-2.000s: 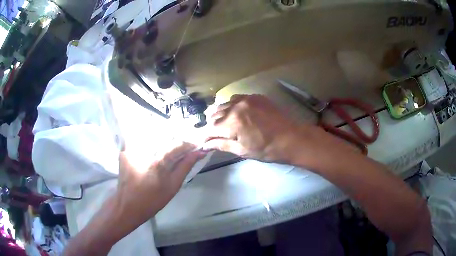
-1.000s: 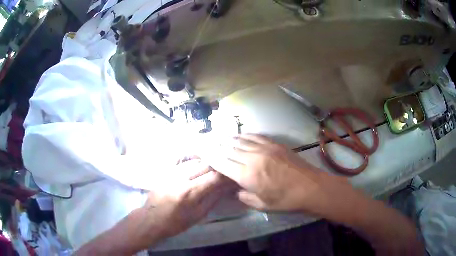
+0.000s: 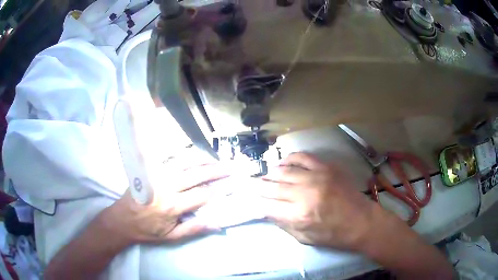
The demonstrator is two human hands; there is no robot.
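The white garment piece is bunched left of the needle and runs under my hands, where glare hides its detail. Its near edge shows as a thin line between my hands. My left hand lies on the cloth left of the presser foot, fingers stretched forward and pressing it. My right hand holds the cloth down just right of the presser foot, with its fingertips lost in the glare. The needle tip cannot be made out. The beige-brown sewing machine head stands over the work.
The white oval lamp hangs over my left hand. Scissors with orange-red handles lie right of my right hand. A green-rimmed tin is further right. White pieces with dark trim lie at the back left.
The view has moved closer to the machine head. My hands, earlier bunched together, are now apart on either side of the presser foot, with the cloth flatter between them.
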